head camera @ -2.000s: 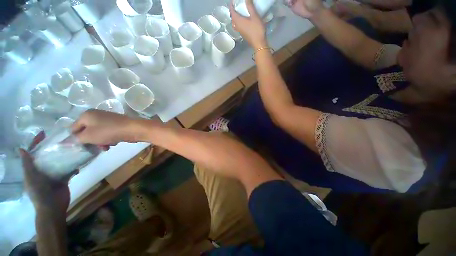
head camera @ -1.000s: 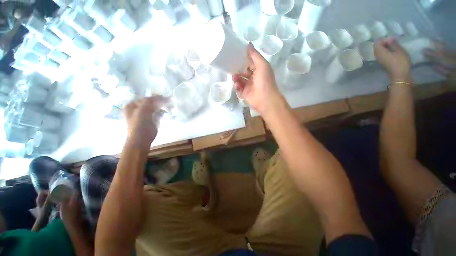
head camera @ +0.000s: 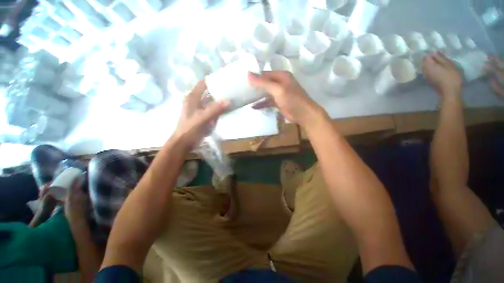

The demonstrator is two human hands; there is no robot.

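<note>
A white container [head camera: 235, 83] is held on its side between my two hands, above the table's near edge. My left hand [head camera: 200, 113] grips its left end, with a clear plastic bag [head camera: 214, 155] hanging loose below the fingers. My right hand [head camera: 284, 94] holds its right end, thumb on top. Whether the bag covers any of the container cannot be told; glare washes out that area.
Open white containers [head camera: 346, 68] stand in a cluster behind and to the right on the white table [head camera: 326, 102]. Shiny wrapped pieces [head camera: 50, 91] are piled at left. Another person's hand [head camera: 442, 72] is at right; a person in green [head camera: 33, 249] holds a container at lower left.
The view has swung left from the neighbour. The container has come down and left in my right hand to meet my left hand, which now grips it too. The bag now hangs below.
</note>
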